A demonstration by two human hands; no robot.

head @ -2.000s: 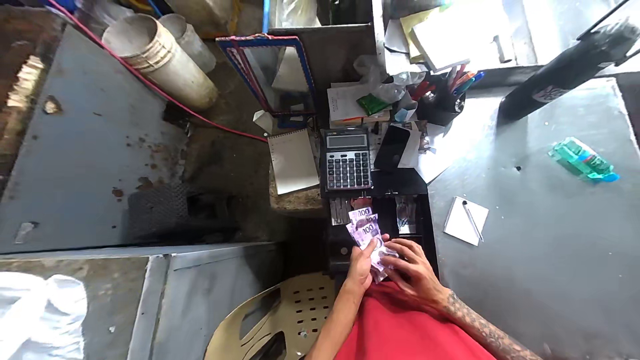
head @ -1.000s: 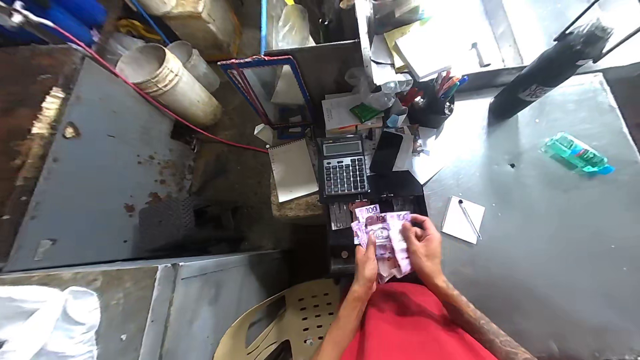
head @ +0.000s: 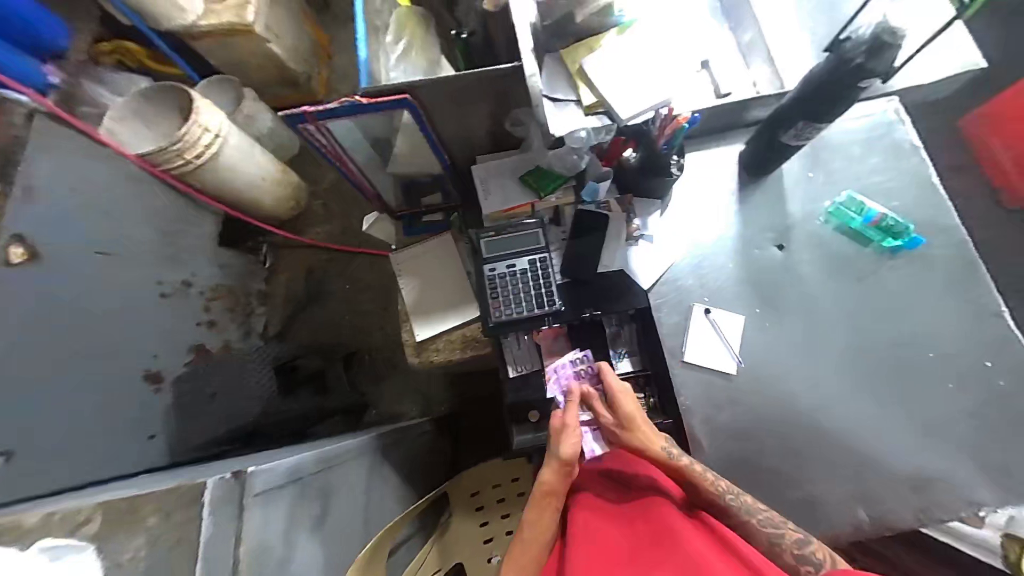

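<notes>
Purple banknotes [head: 573, 372] are fanned in my left hand [head: 566, 432], over the black cash box [head: 528, 416]. My right hand [head: 620, 408] touches the same notes from the right, its fingers bent against them; whether it pinches one is hard to tell. The box's compartments hold more notes and some coins, partly hidden by my hands. A desk calculator [head: 518, 276] rests just beyond the compartments, with a black smartphone [head: 585, 243] to its right.
A spiral notebook [head: 436, 284] lies left of the calculator. On the grey table [head: 808, 416] are a notepad [head: 712, 340] with a pen, a green plastic bottle [head: 874, 221] and a black cylindrical container [head: 824, 100]. A plastic chair [head: 480, 512] stands at lower left.
My right hand, farther right at one second ago with a note spread apart, is back close against my left hand. The notes stay in my left hand.
</notes>
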